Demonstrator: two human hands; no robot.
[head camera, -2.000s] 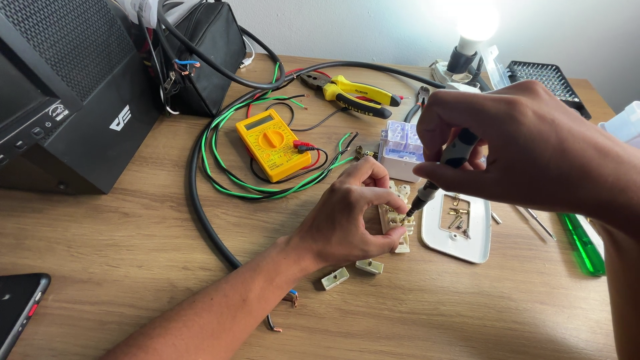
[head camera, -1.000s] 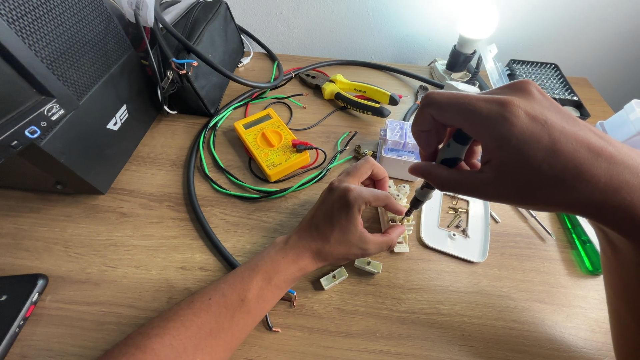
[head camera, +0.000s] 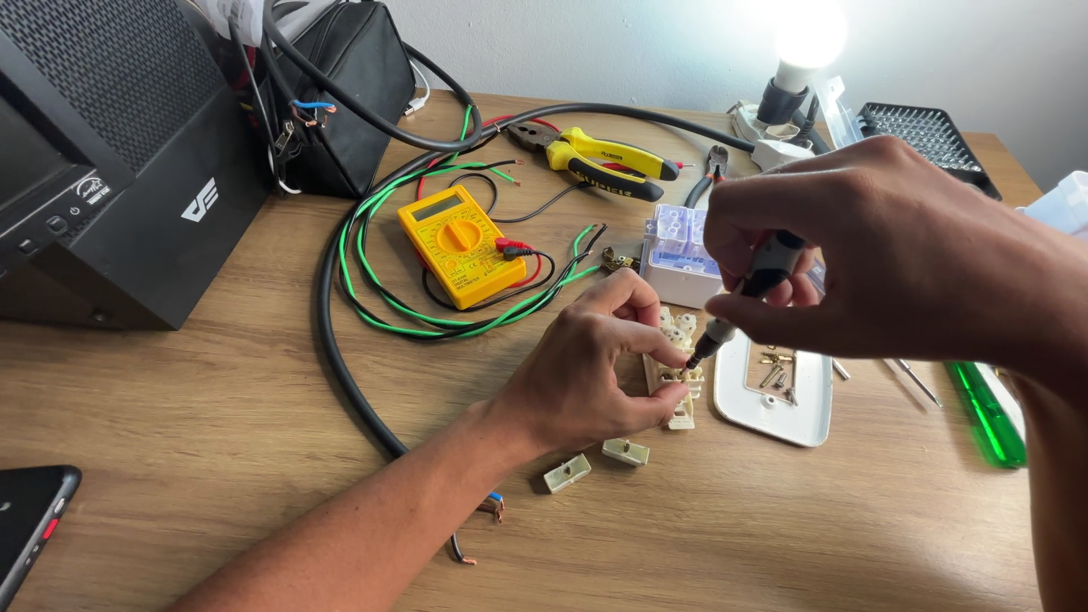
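Observation:
My right hand (head camera: 816, 255) grips a black and grey screwdriver (head camera: 748, 289), tilted, with its tip down at a cream plastic terminal part (head camera: 680, 411). At that part's left side, my left hand (head camera: 603, 365) pinches it between thumb and fingers beside the tip; the exact contact is partly hidden. Two small pale plastic pieces, one nearer (head camera: 567, 473) and one farther (head camera: 626, 452), lie below my left hand. A white faceplate (head camera: 733, 399) with brass screws and small metal parts on it lies to the right. Behind the hands stands a white and clear plastic box (head camera: 680, 276).
A yellow multimeter (head camera: 463, 246), coiled green and black wires (head camera: 365, 293) and yellow-handled pliers (head camera: 595, 161) lie behind my left hand. A thick black cable (head camera: 327, 323) curves past them. Right are a green-handled tool (head camera: 986, 416) and a bit tray (head camera: 922, 140); a lit bulb (head camera: 807, 38) stands behind.

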